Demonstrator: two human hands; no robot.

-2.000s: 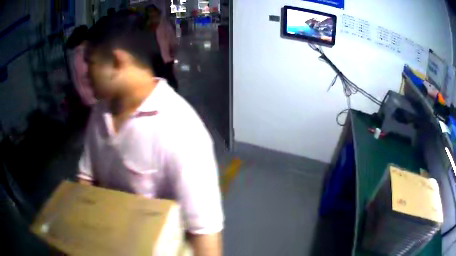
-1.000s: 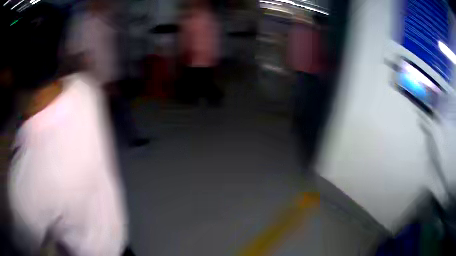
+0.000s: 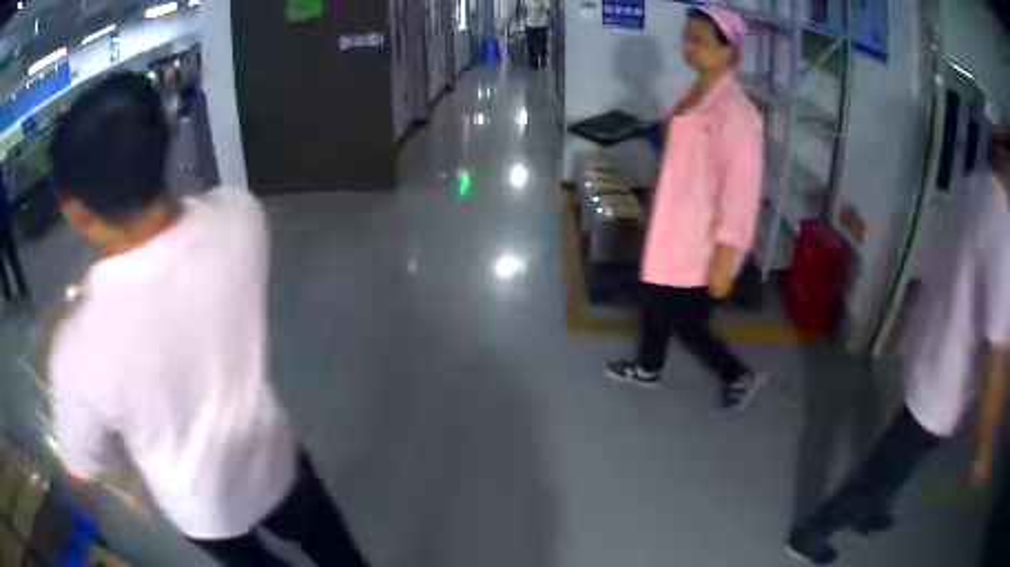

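Observation:
Neither of my hands is in view. Nearest in front of me, at the left, a person in a pale pink shirt (image 3: 177, 366) stands with their back mostly to me; their hands are hidden or too blurred to tell. At the lower left edge lie tan box-like things (image 3: 20, 493) beside a blue object (image 3: 78, 537), both cut off and blurred.
A person in a pink coat and cap (image 3: 709, 188) walks, with a dark flat tray (image 3: 609, 126) beside them. Another person (image 3: 964, 299) is at the right edge. Stacked boxes (image 3: 615, 222) stand inside a yellow floor line (image 3: 598, 328), near a red bin (image 3: 816, 277). A corridor runs back.
My view has swung away from the green bench and wall screen to the corridor. The near person now shows from behind; the carton seen in their arms is no longer visible there.

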